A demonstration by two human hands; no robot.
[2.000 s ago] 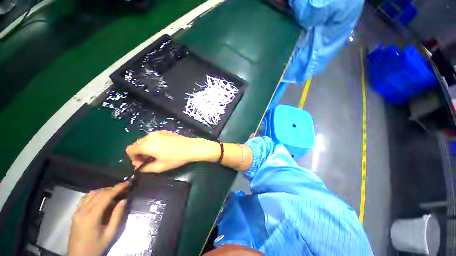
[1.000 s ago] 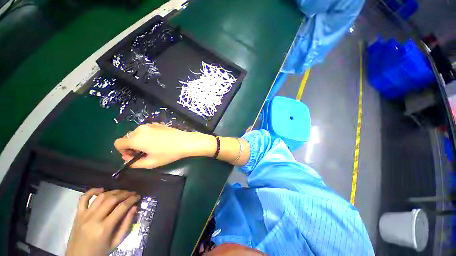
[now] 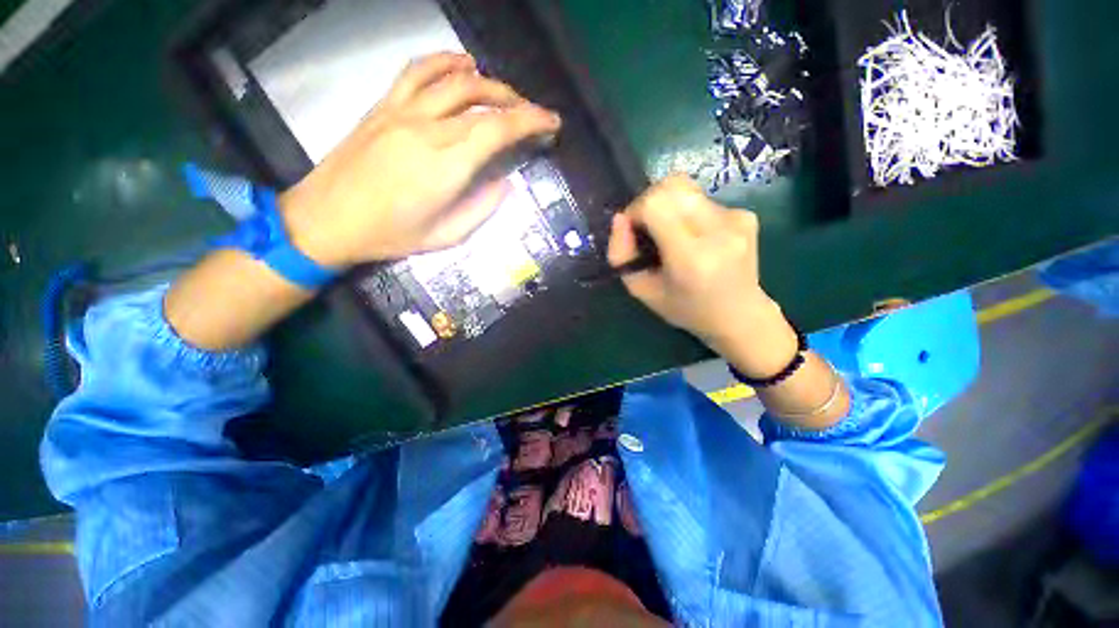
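An open tablet unit lies in a black tray [image 3: 601,135] at centre left, its plain silver plate [image 3: 350,61] away from me. Its glaring circuit board [image 3: 472,276] is nearer to me, with a small yellow patch. My left hand [image 3: 423,160], with a blue strap at the wrist, lies over the unit between plate and board, thumb and fingers apart. It hides part of both, and I see nothing held in it. My right hand [image 3: 693,252] is at the right side of the unit, closed on the dark tweezers [image 3: 638,254], which are mostly hidden by the fingers and blurred.
Loose black-and-silver parts [image 3: 749,104] lie on the green mat right of the unit. A black parts tray [image 3: 838,123] at upper right holds a heap of white strips [image 3: 939,104]. A blue stool [image 3: 914,350] stands beyond the bench edge. A coiled blue cord [image 3: 55,325] is at left.
The view has turned, so the unit is now at upper left centre. My right hand has come to the unit's right side with the tweezers. My left hand remains over the unit.
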